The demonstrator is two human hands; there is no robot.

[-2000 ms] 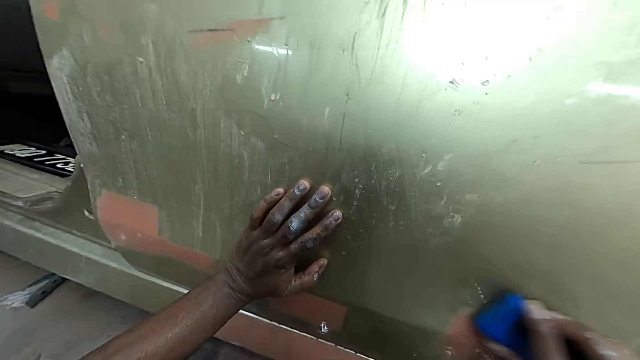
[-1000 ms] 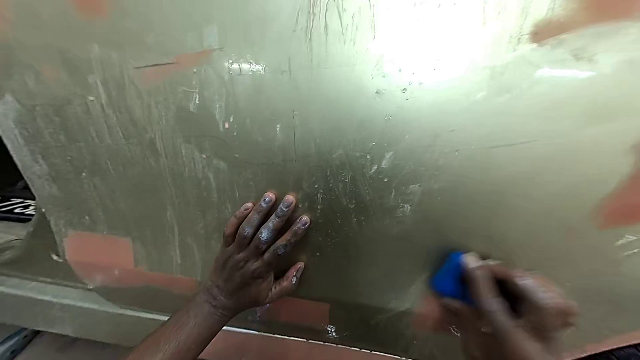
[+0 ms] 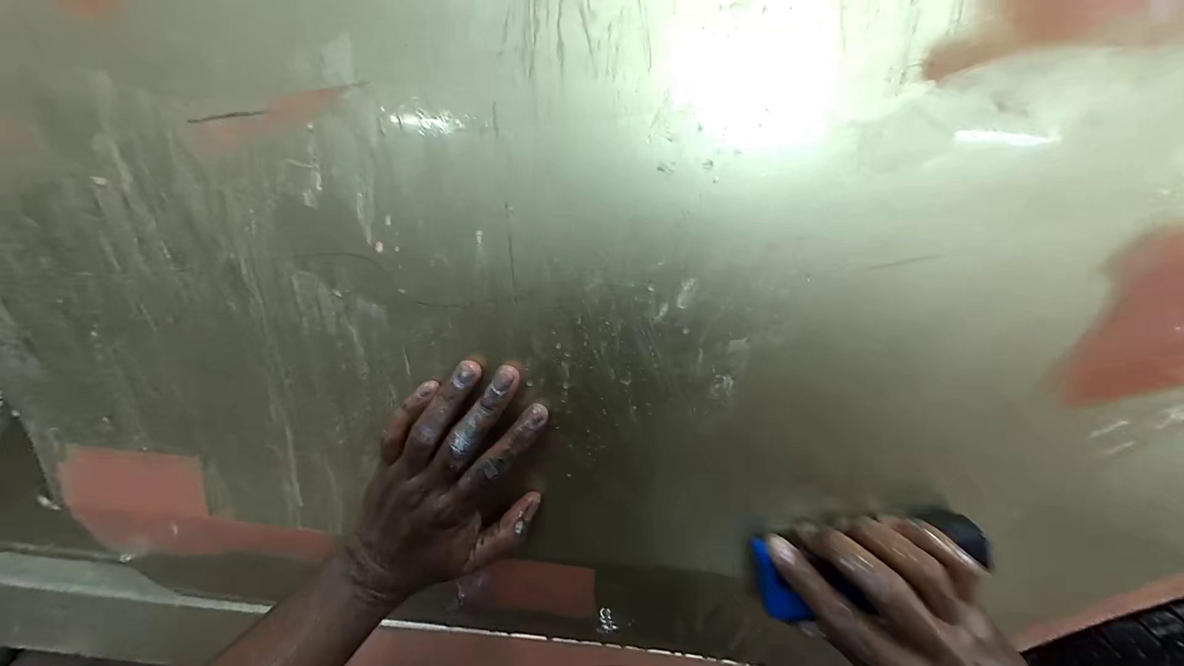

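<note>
My left hand (image 3: 449,490) lies flat with fingers spread on a wet, olive-green painted vehicle body panel (image 3: 860,388), its fingertips smeared with grey residue. At the lower right my right hand (image 3: 888,573) grips a blue and black block (image 3: 782,583) against the same panel; my fingers cover most of it. Water streaks, droplets and thin scratches mark the paint. A reddish-brown patch (image 3: 536,587) shows just right of my left wrist, and a larger one (image 3: 1142,324) is at the right edge.
Below the panel's lower edge runs a pale sill (image 3: 120,592) at the left. A black tyre (image 3: 1128,638) shows in the bottom right corner. More reddish patches lie at the lower left (image 3: 134,486) and upper right (image 3: 1045,32). A bright light reflects near the top.
The view has shifted to the right. My right hand, blurred one second ago, still holds the block low on the panel. My left hand stays flat on the paint.
</note>
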